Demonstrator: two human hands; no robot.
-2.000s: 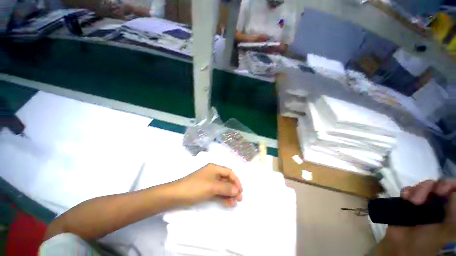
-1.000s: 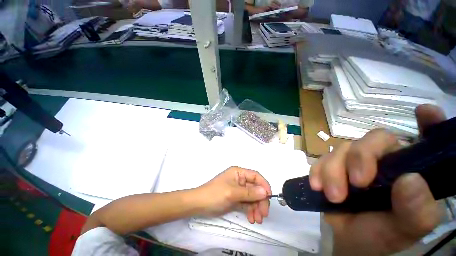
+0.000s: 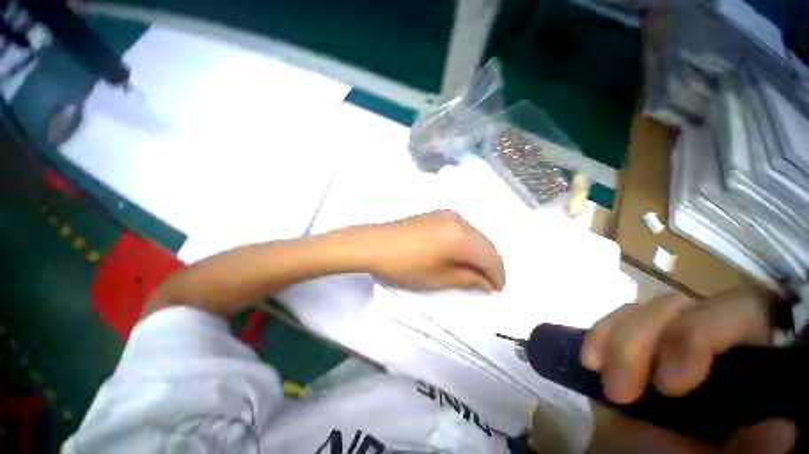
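My right hand (image 3: 679, 355) is shut on a black electric screwdriver (image 3: 568, 355) at the lower right. The screwdriver bit (image 3: 509, 338) points left over the white panels and touches nothing that I can see. My left hand (image 3: 448, 255) is over the white plastic panels (image 3: 559, 284), palm down with fingers curled. Its fingertips are near the panel surface; whether they hold a screw is hidden. The panels lie stacked in front of my body. An open bag of loose screws (image 3: 532, 168) lies beyond my left hand.
A crumpled clear bag (image 3: 443, 133) stands by the metal post (image 3: 468, 44). A cream stub (image 3: 578, 193) is beside the screws. Stacked housings (image 3: 754, 168) sit on brown cardboard (image 3: 640, 186) at right. Another dark screwdriver (image 3: 89, 44) hangs upper left over white sheeting (image 3: 222, 124).
The view has tilted down and turned. The screwdriver bit was at my left fingertips and is now apart from them. My left hand has turned palm down over the panels.
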